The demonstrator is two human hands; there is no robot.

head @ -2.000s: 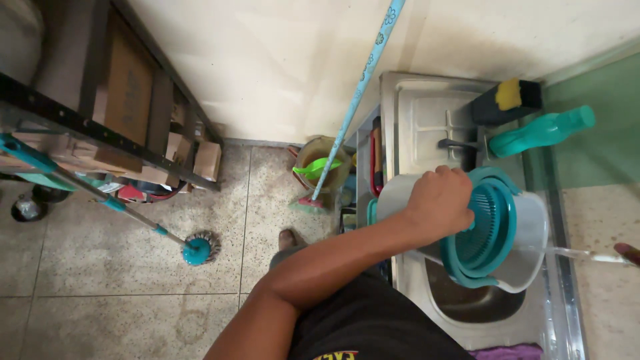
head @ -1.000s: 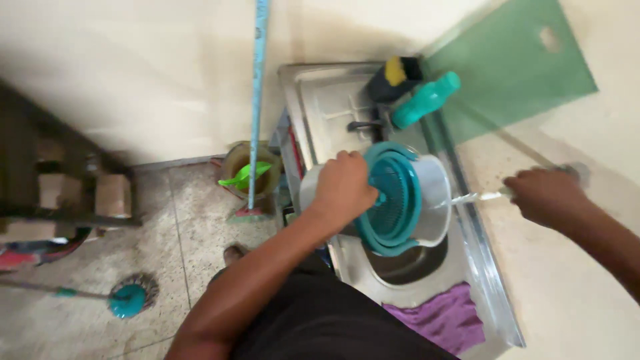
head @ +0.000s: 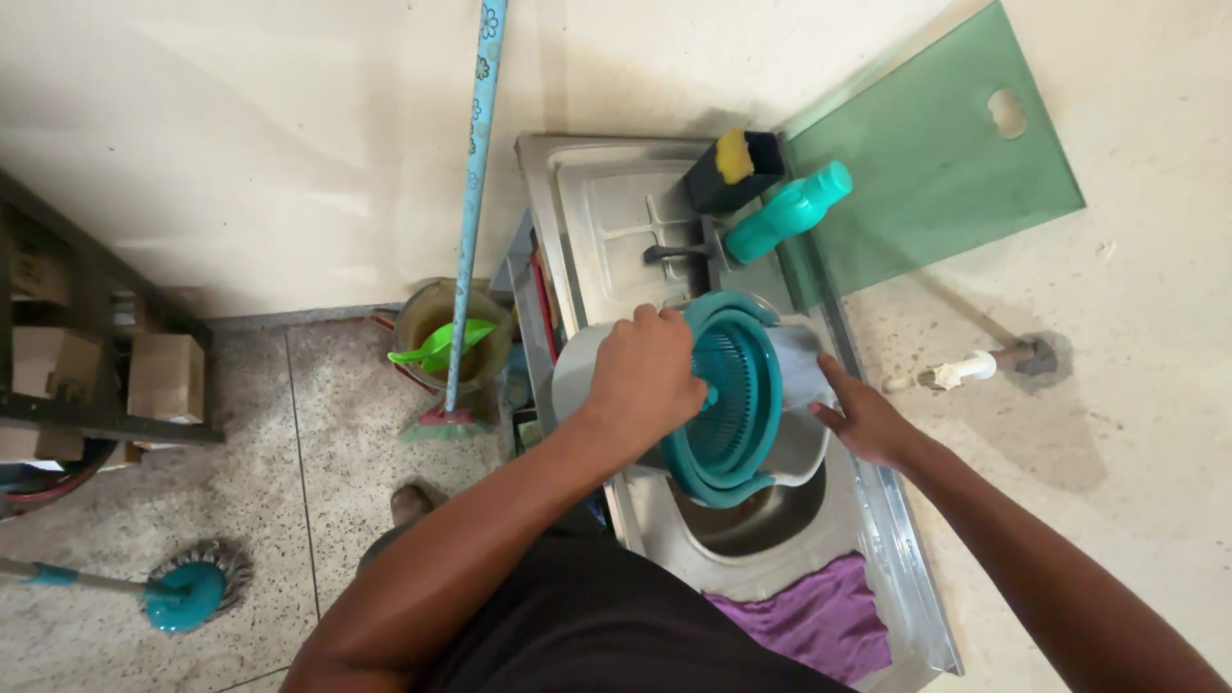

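Note:
A grey mop bucket point(head: 804, 448) with a teal wringer basket point(head: 733, 399) rests tilted over the steel sink basin point(head: 760, 525). My left hand point(head: 643, 380) is closed around the near side of the teal basket's rim; the exact grip is hidden behind the fingers. On the opposite side, my right hand point(head: 866, 414) holds the bucket's rim between thumb and fingers. Just beyond that hand, a white wall tap point(head: 962, 369) sticks out, with no stream of water visible.
On the drainboard point(head: 602, 221) stand a black holder point(head: 736, 173) with a yellow sponge and a teal bottle point(head: 784, 214). A green glass panel point(head: 943, 154) leans behind. A purple cloth point(head: 818, 621) lies at the sink's front. Left are a broom point(head: 472, 202), pail point(head: 500, 332) and spin mop point(head: 188, 592).
My right hand has moved from the tap to the bucket's rim. The water stream seen at the tap earlier is gone. My left hand stays on the basket side.

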